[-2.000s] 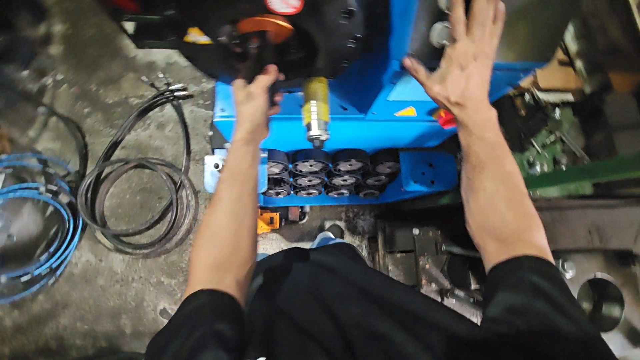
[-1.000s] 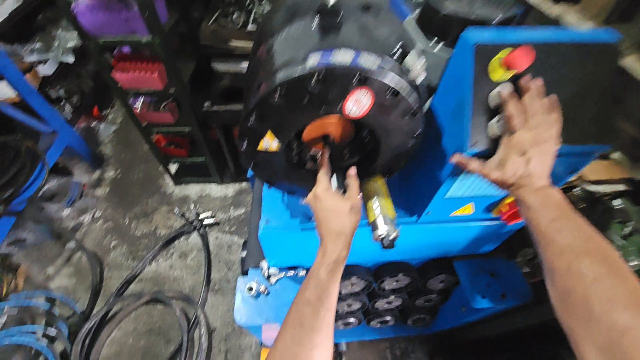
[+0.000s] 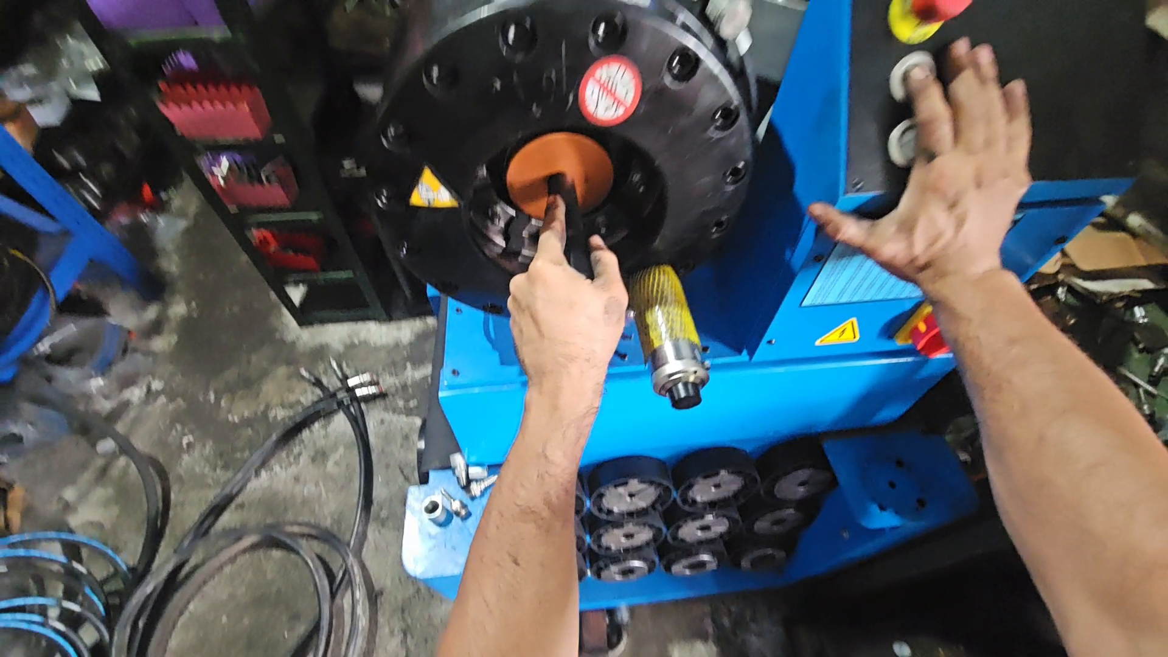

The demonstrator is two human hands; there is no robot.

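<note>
My left hand [image 3: 570, 315] grips a black rod-like piece, perhaps a hose [image 3: 570, 214], at the round opening of a black crimping head [image 3: 429, 119]. An orange disc [image 3: 584, 169] shows inside the opening, behind that piece. My right hand [image 3: 958, 173] is spread over the black control panel [image 3: 1077, 100] of the blue machine, its index fingertip at the upper round button [image 3: 912, 75]. The lower button [image 3: 903, 143] is beside that finger. Above them sits a red emergency stop button [image 3: 940, 7] with a yellow base. A yellow cylinder with a metal end [image 3: 666, 319] juts out below the head.
Several round black die sets [image 3: 630, 488] stand on the blue lower shelf [image 3: 429, 561], with metal fittings [image 3: 447, 506] at its left end. Coiled black hoses [image 3: 347, 547] and blue-striped hoses [image 3: 64, 547] lie on the floor at left. A rack with red bins [image 3: 214, 105] stands behind.
The view has shifted so that more of the crimping head and control panel shows. My left hand stays by the opening, and my right hand remains at the panel buttons.
</note>
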